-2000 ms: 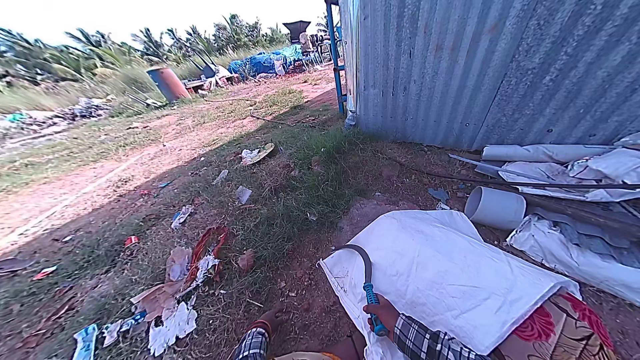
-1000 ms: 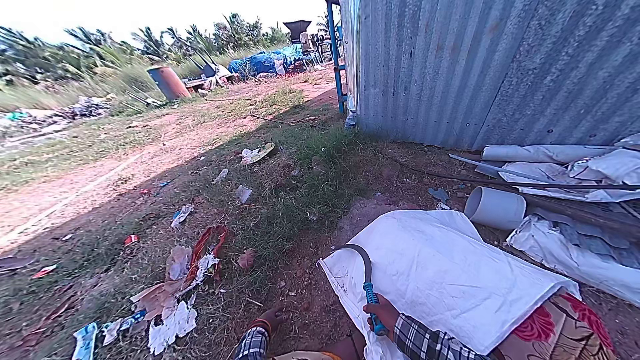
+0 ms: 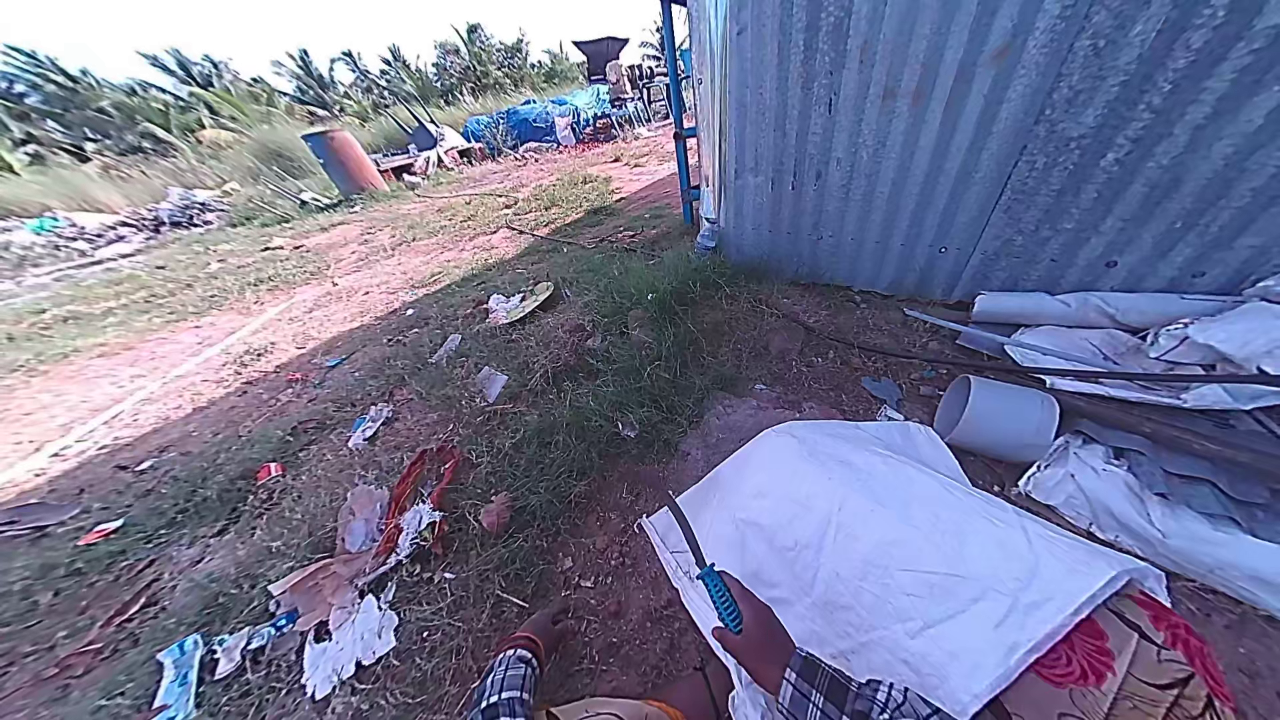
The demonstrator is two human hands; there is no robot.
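My right hand (image 3: 757,632) is closed around the teal ribbed handle of a sickle (image 3: 720,598). Its dark blade points up and left over the edge of a white woven sheet (image 3: 860,540), which lies spread on the ground and partly over a floral cloth (image 3: 1110,660). Low in the view, my left hand (image 3: 548,627) rests at the bare soil left of the sheet; its fingers are dark and blurred, and I see nothing clear in them. Both forearms wear checked sleeves.
A white plastic bucket (image 3: 998,418) lies on its side beyond the sheet, near white sacks (image 3: 1130,520) and a long dark pole. A corrugated metal wall (image 3: 960,150) rises behind. Torn paper and plastic litter (image 3: 350,640) lies on the grass at left. A rusty drum (image 3: 345,162) leans farther off.
The sickle in my right hand has turned: its curved blade showed broadly as a hook before, and now looks straighter and shorter. My left hand stays low beside the sheet.
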